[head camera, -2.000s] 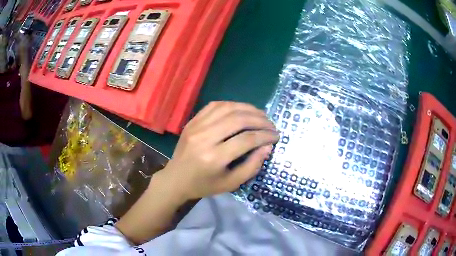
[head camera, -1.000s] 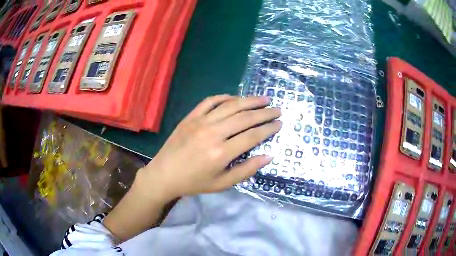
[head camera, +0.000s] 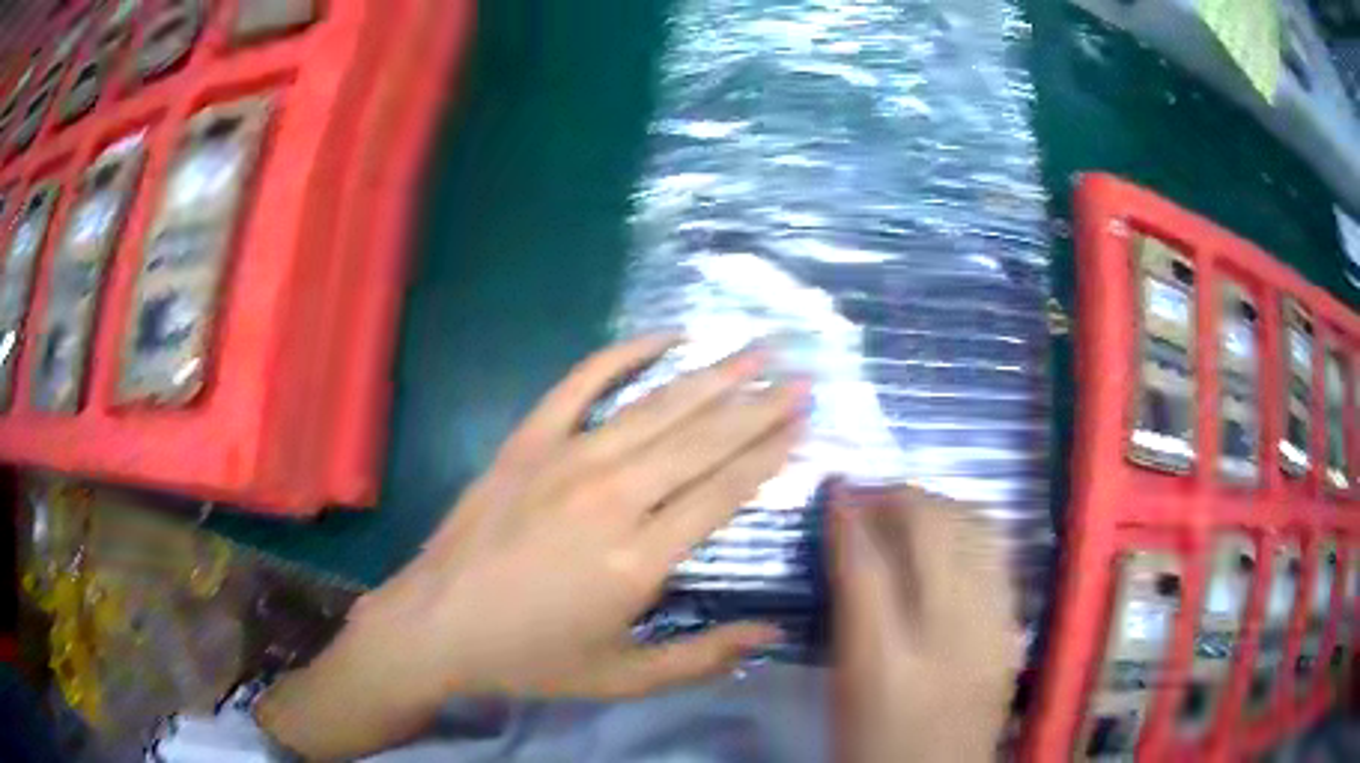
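The lens sheet (head camera: 955, 358) lies in front of me under glaring clear film, blurred by motion. My left hand (head camera: 597, 522) lies flat over its left side, fingers apart, holding nothing that I can see. My right hand (head camera: 917, 619) is at the sheet's near right part, blurred, fingers pointing away from me and down onto it. Whether it holds a small piece cannot be told. The crinkled clear film (head camera: 835, 105) runs on beyond the sheet.
A stack of red foam trays (head camera: 321, 298) with gold phones (head camera: 187, 261) stands on the left. Another red tray (head camera: 1104, 373) with phones (head camera: 1163, 358) lies on the right. A clear bag with yellow bits (head camera: 75, 611) is at lower left. The bench (head camera: 522, 194) is green.
My right hand has come into view over the near part of the sheet. My left hand has spread flatter on its left side. The view has shifted, so trays and sheet appear further left.
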